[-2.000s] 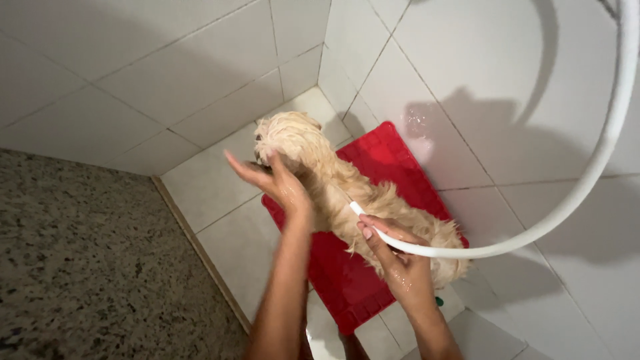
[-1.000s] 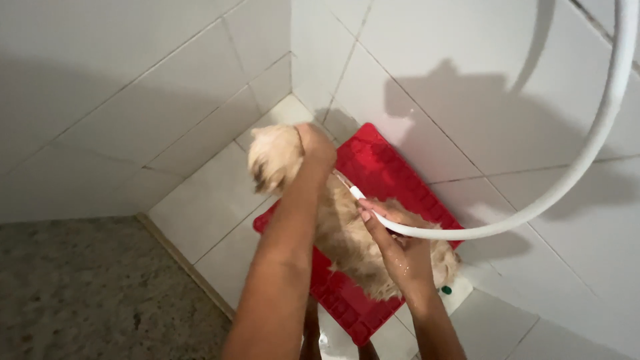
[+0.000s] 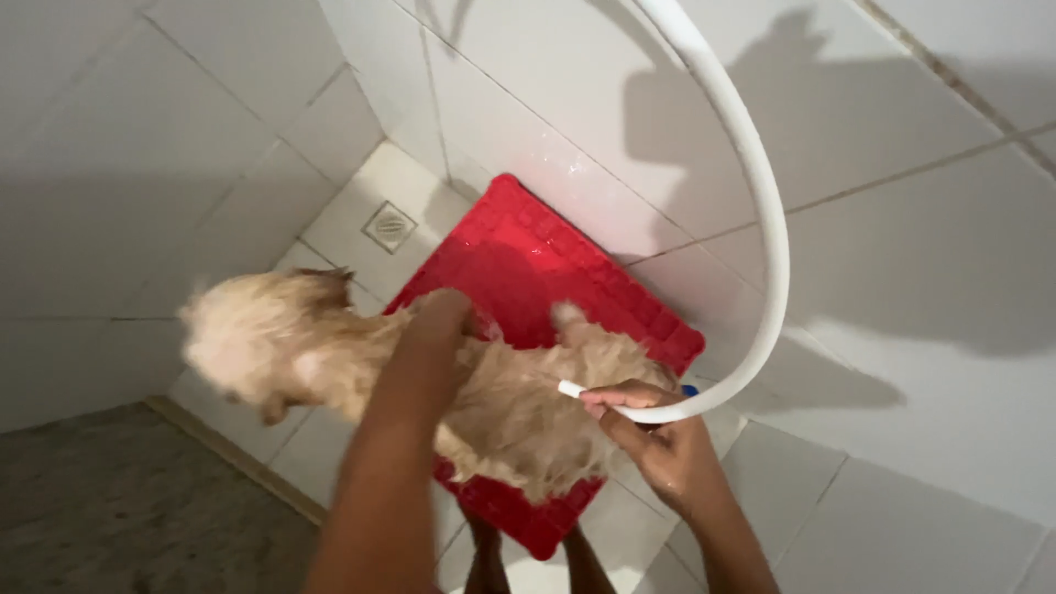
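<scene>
A wet, cream-coloured dog (image 3: 528,412) stands across a red plastic mat or tray (image 3: 528,264), its blurred head at the left, beyond the red edge. My left hand (image 3: 445,318) lies on the dog's shoulder area at its far side; the fingers are mostly hidden, so whether they grip is unclear. My right hand (image 3: 652,429) holds the end of a white hose (image 3: 763,247) between thumb and fingers, its tip pointing left just over the dog's back. A thin trace of water shows near the tip.
Tiled walls (image 3: 511,124) meet in a corner behind the red mat. A square floor drain (image 3: 389,227) lies near that corner. At the lower left a raised sill (image 3: 239,462) borders a speckled stone surface (image 3: 140,503). My legs (image 3: 487,553) stand at the bottom, and a small blue object (image 3: 690,390) is beside the hose.
The dog's head and front have moved left, off the red mat, uncovering more of it. My left hand has moved from near the dog's head and neck to its shoulder area. My right hand still holds the hose.
</scene>
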